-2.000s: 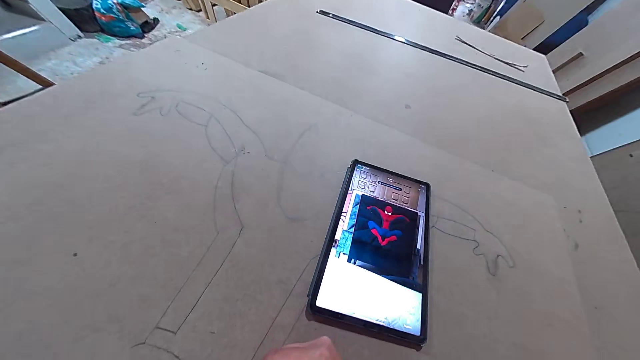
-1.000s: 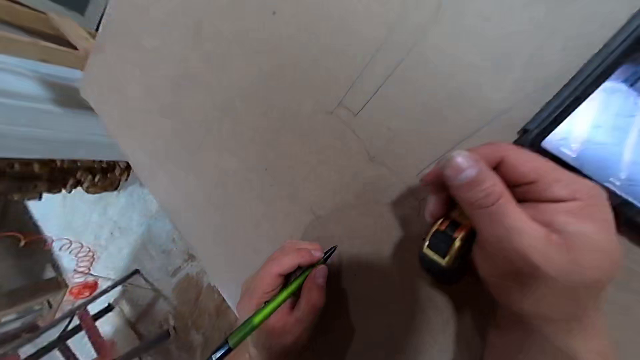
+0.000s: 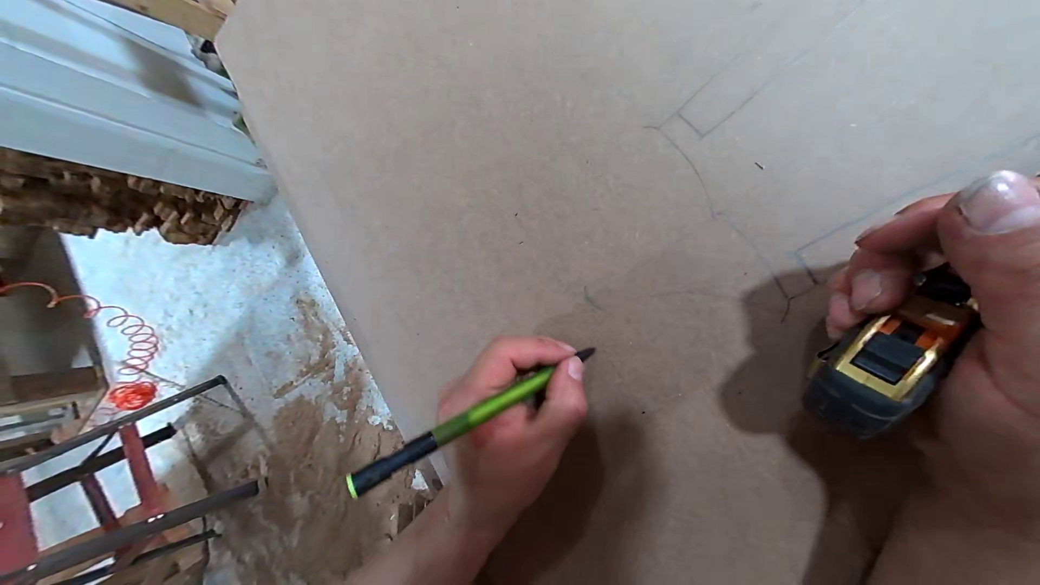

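My left hand (image 3: 520, 422) grips a green and black pencil or marker (image 3: 471, 418), its dark tip just over or on the brown fibreboard sheet (image 3: 455, 187); which of the two I cannot tell. Thin drawn lines (image 3: 691, 166) curve across the board, and a short mark lies a little above the tip. At the right, my right hand (image 3: 975, 301) holds a black and yellow tape measure (image 3: 886, 366) close over the board. No drawn-out blade shows. The ends of some drawn lines lie just left of its fingers.
The board's left edge (image 3: 325, 288) drops to a dusty floor (image 3: 203, 284). Beyond it are a coiled orange hose (image 3: 134, 333), a dark metal frame with red parts (image 3: 134, 471), a rough-edged brown stack (image 3: 122, 195) and white panels (image 3: 122, 97).
Both hands have come into fuller view with the pen and tape measure. The phone, seen on the board in the earlier frames, is out of view. The view has swung down and left.
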